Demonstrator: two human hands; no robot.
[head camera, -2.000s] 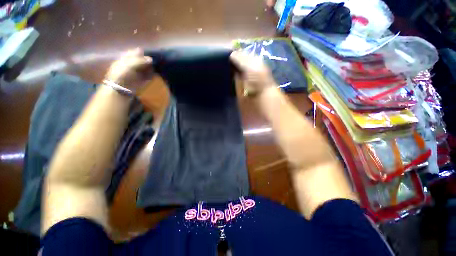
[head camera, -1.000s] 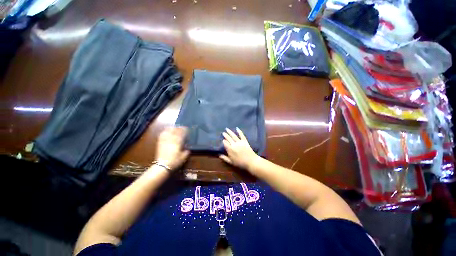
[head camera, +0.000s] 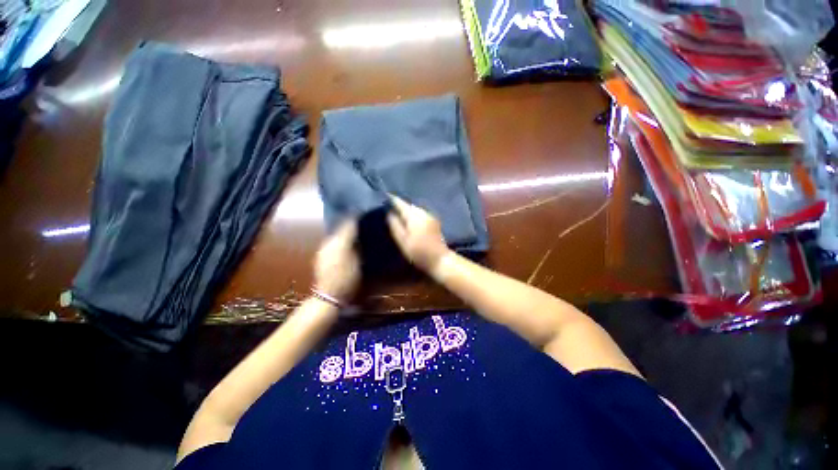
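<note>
Folded dark grey trousers lie on the glossy reddish-brown table in front of me. Their near left part is lifted and bunched, showing a dark underside between my hands. My left hand is blurred and grips the bunched cloth at its left side. My right hand grips the same cloth at its right side. My fingertips are partly hidden by the cloth and by blur.
A fanned pile of grey trousers lies at the left. A packed pair in a glossy bag with yellow-green edges is at the far side. Stacks of flat bags with red, orange and yellow borders stand at the right.
The trousers, held up two seconds ago, were laid down folded; my hands rested flat on their near edge. Now my hands have lifted and bunched the near left part. The view has shifted.
</note>
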